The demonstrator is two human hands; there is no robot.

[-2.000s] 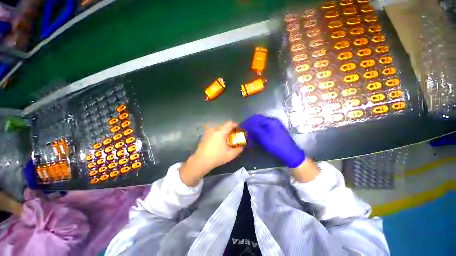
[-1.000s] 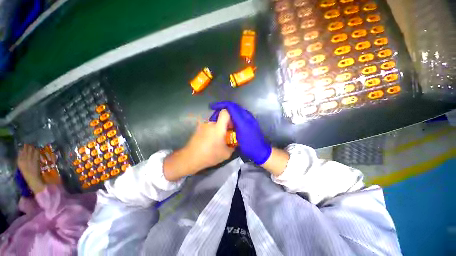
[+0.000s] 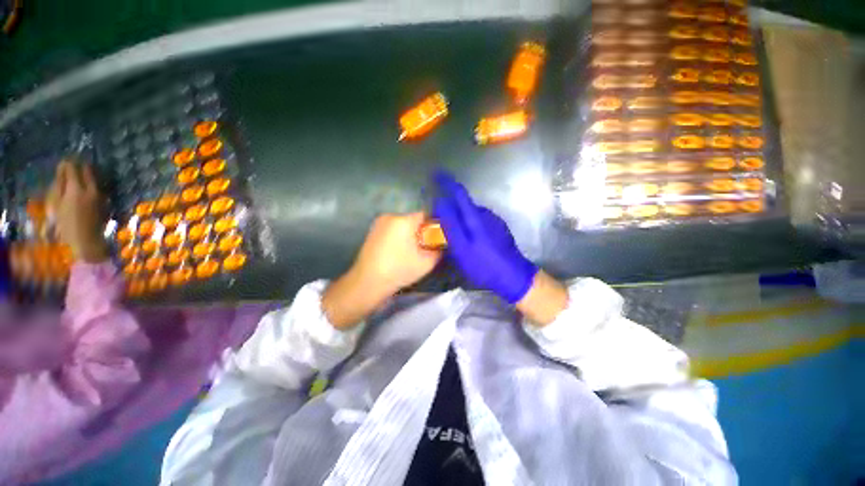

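My left hand (image 3: 389, 252) is bare and grips an orange component (image 3: 432, 234) in front of my chest; only one end of the component shows. My right hand (image 3: 482, 242) wears a purple glove and lies against the component's right side, its fingers pointing up and away; whether it grips the part cannot be told. Three loose orange components lie on the dark green bench beyond my hands: one on the left (image 3: 423, 116), one at the back (image 3: 526, 70) and one on the right (image 3: 503, 126). The picture is blurred.
The right blister tray (image 3: 683, 114) holds rows of orange parts. The left blister tray (image 3: 180, 209) is partly filled, with empty pockets at its far side. A neighbour's hand (image 3: 80, 211) and pink sleeve are at the far left. Brown cardboard (image 3: 806, 95) lies at far right.
The view has turned, so bench and trays appear shifted. My hands stay together around the component; the gloved fingers have shifted and more of its end shows. The neighbour's hand has moved over their tray.
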